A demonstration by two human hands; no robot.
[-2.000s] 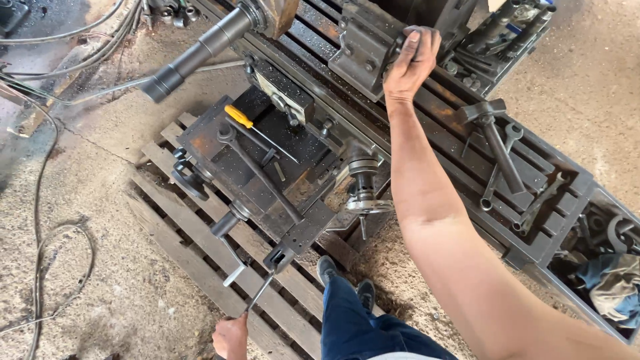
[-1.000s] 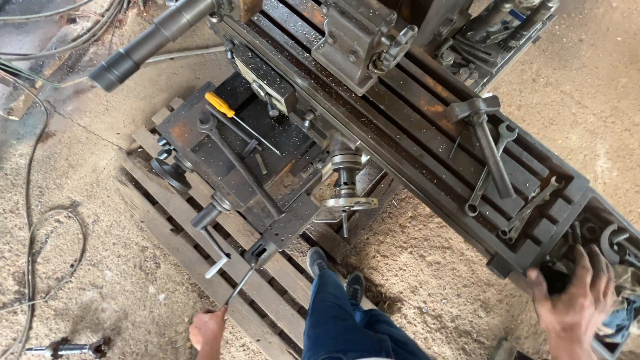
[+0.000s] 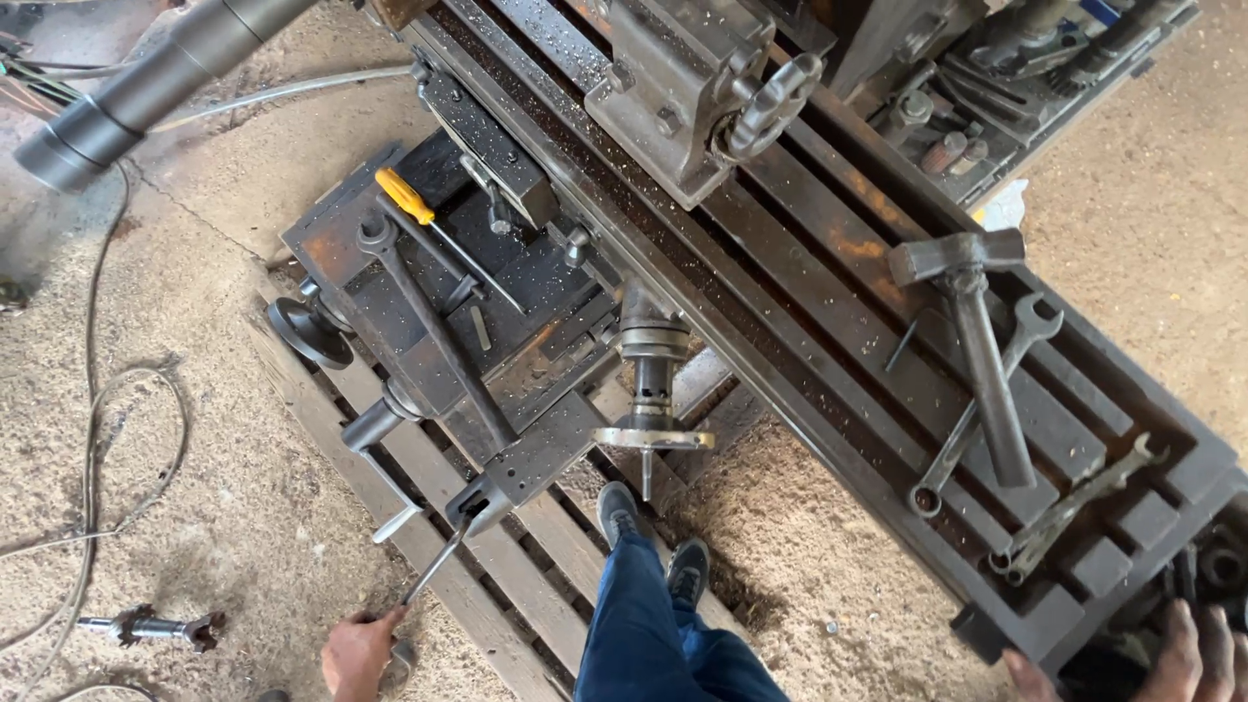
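Observation:
My left hand (image 3: 363, 651) is at the lower left, closed around a thin metal rod (image 3: 434, 565) that runs up to the slotted end of a metal bracket (image 3: 546, 463) on the milling machine. My right hand (image 3: 1150, 663) is at the bottom right corner, fingers spread and partly cut off by the frame, by the end of the machine's slotted table (image 3: 848, 380) and a dark bin of metal parts (image 3: 1219, 565). Nothing can be made out in its fingers. On the table near it lie a hammer (image 3: 994, 380), a combination wrench (image 3: 985, 390) and more wrenches (image 3: 1082, 507).
A yellow-handled screwdriver (image 3: 405, 195) and a long wrench (image 3: 429, 302) lie on the machine's knee. A handwheel (image 3: 653, 439) juts out above my feet. Below is a wooden pallet (image 3: 507, 595). A milling cutter arbor (image 3: 156, 626) and cables (image 3: 93, 439) lie on the floor.
My right hand has left the handwheel of the block on the table and moved down to the bin at the table's end. My left hand stays on the rod. The view has shifted.

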